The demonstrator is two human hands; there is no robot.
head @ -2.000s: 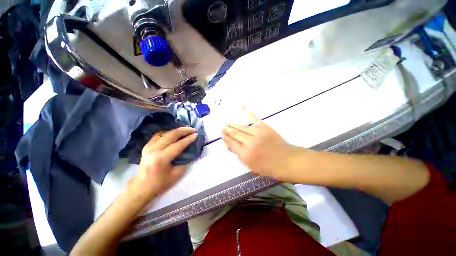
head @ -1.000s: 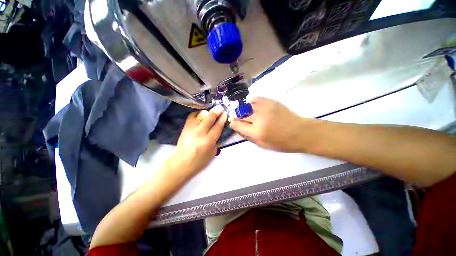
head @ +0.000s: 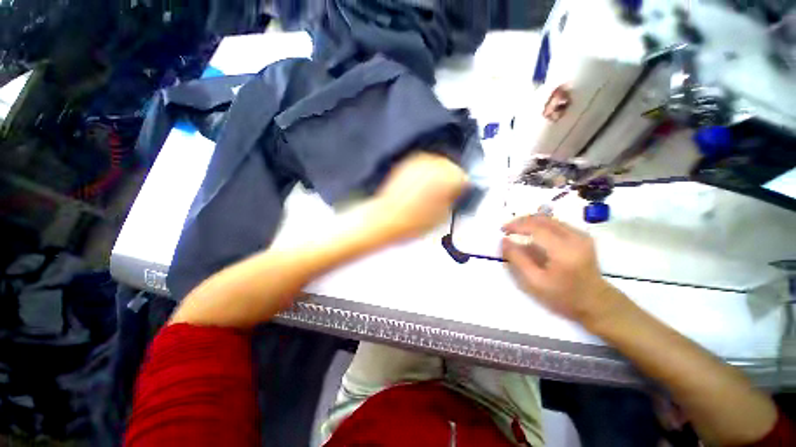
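Observation:
The dark grey-navy garment piece (head: 349, 122) lies bunched on the left part of the white table and hangs over its front edge. My left hand (head: 425, 194) is blurred and closed on the right end of this cloth, left of the needle area. My right hand (head: 554, 262) is just in front of the presser foot area (head: 545, 175), fingers bent; whether it holds something small cannot be told. The blue knob (head: 596, 212) at the foot shows right of the needle. The white sewing-machine head (head: 602, 96) stands at the upper right.
The ruler tape (head: 419, 334) runs along the table's front edge. A pale paper tag (head: 768, 295) lies at the right end. More dark cloth (head: 393, 30) is heaped behind the table, and dark heaps (head: 44, 306) lie at the left. A larger blue knob (head: 713, 140) is on the machine.
The view has swung left, so the machine shows further right. My left hand has moved left, away from the needle, with the cloth. My hands are now apart.

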